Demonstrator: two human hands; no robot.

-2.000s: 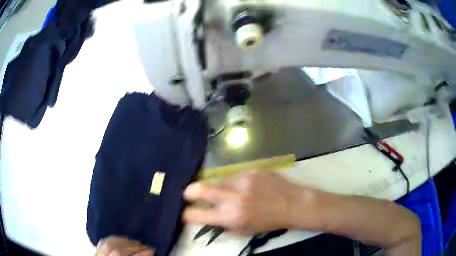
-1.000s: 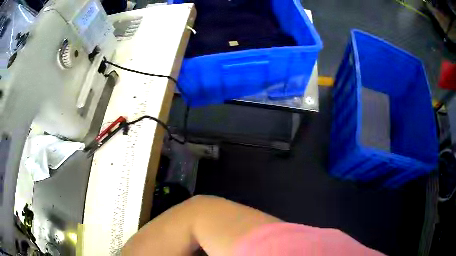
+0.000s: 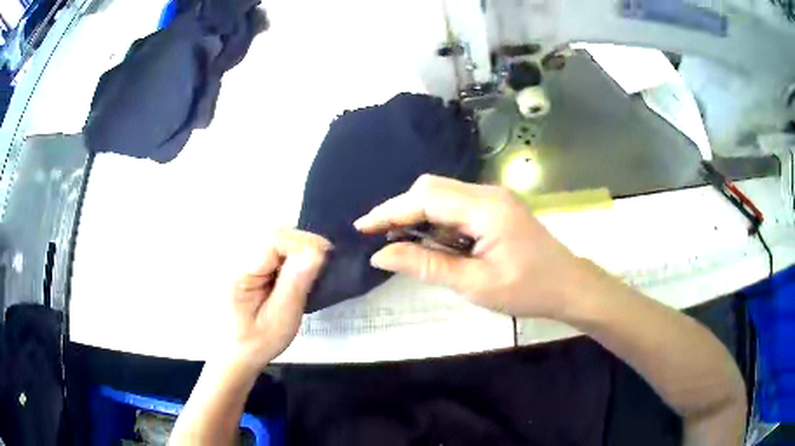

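A dark navy cut panel (image 3: 349, 174) lies on the white table, its right edge by the presser foot and needle area (image 3: 478, 100). My left hand (image 3: 283, 283) has its fingers curled closed at the panel's lower left edge; I cannot tell whether it pinches cloth or thread. My right hand (image 3: 497, 253) is over the panel's lower right part, thumb and forefinger apart, with dark thread snips (image 3: 431, 235) held against the palm. The snips' tips are partly hidden by the fingers.
The white machine head (image 3: 601, 52) stands at the upper right. Smaller dark pieces (image 3: 152, 91) lie upper left. Yellow tape (image 3: 571, 200) runs along the bed's front edge. A red-handled tool (image 3: 741, 205) and white cloth (image 3: 671, 96) lie right. Blue bins (image 3: 771, 340) are at lower right and below.
The view has swung back from the bins at the right to the machine. Compared with two seconds ago, both hands are nearer together over the panel, and the pale sticker no longer shows on it.
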